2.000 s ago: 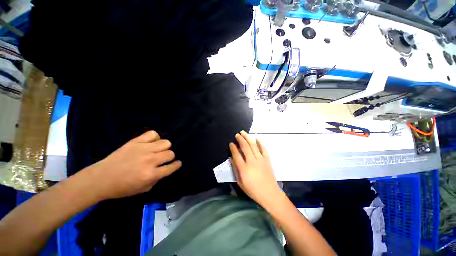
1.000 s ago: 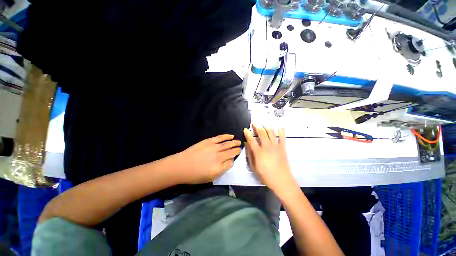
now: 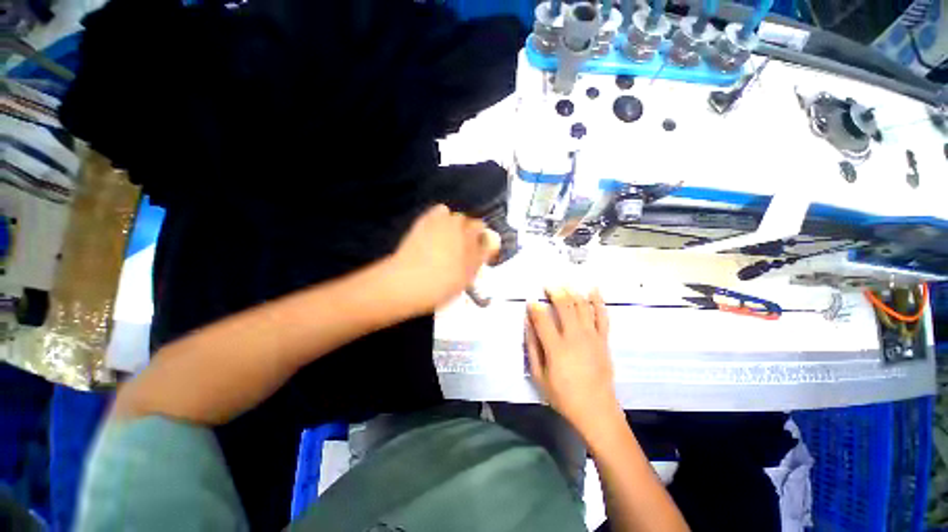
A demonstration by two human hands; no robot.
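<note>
The black garment point(image 3: 301, 249) lies left of the sewing machine point(image 3: 665, 135), its right edge reaching the presser foot point(image 3: 546, 223). My left hand point(image 3: 447, 255) is slightly blurred, its fingers curled on the garment's edge just left of the presser foot. A small dark bit of cloth shows below those fingers. My right hand point(image 3: 572, 348) lies palm down on the white table in front of the needle area, fingers slightly apart, holding nothing. The needle tips are too small to make out.
Thread snips point(image 3: 733, 301) lie right of my right hand. A printed scale point(image 3: 728, 370) runs along the table's front edge. A black garment pile point(image 3: 260, 94) is at upper left. A blue crate point(image 3: 868, 457) stands below right. A brown-taped edge point(image 3: 88, 270) is at left.
My left hand has moved up and across the cloth to the presser foot. The garment's lower right part has drawn left, baring table. My right hand has shifted right, off the cloth.
</note>
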